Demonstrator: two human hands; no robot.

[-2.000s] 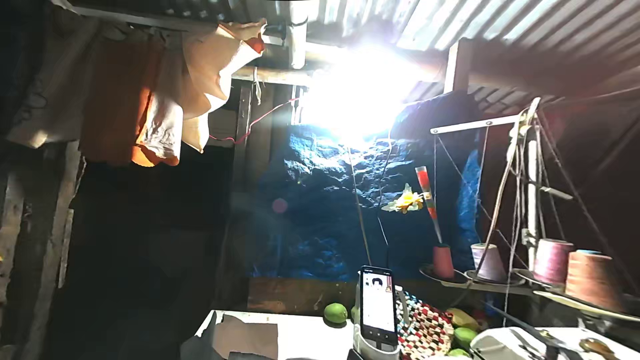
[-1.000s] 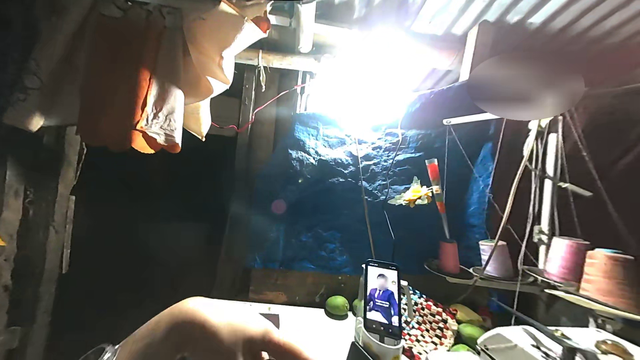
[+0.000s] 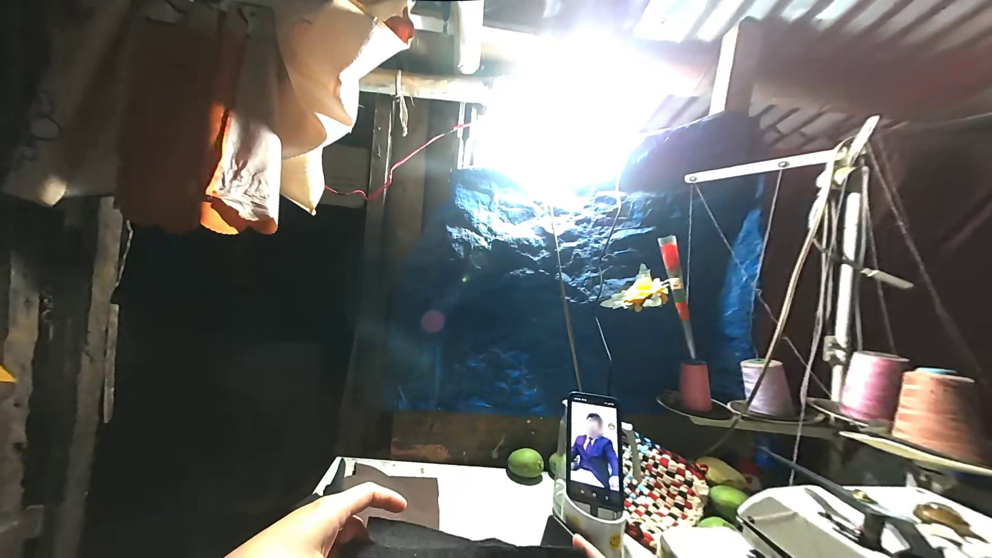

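Observation:
At the bottom edge, my left hand has its thumb and a finger at a piece of black fabric that spreads over the white tabletop. Only a fingertip of my right hand shows, beside the fabric's right end; the rest of that hand is out of frame. Behind my left hand lies a flat brown piece, perhaps paper or cloth. A smartphone with a lit screen stands upright in a white holder.
Green fruit and a multicoloured woven item sit near the phone. To the right are thread cones on a thread stand and a white sewing machine. Garments hang upper left; a blue sheet covers the back wall.
My left hand, over the table one second ago, is now lower at the black fabric, which has come into view. A fingertip of my right hand has appeared. The phone screen's picture differs from two seconds ago.

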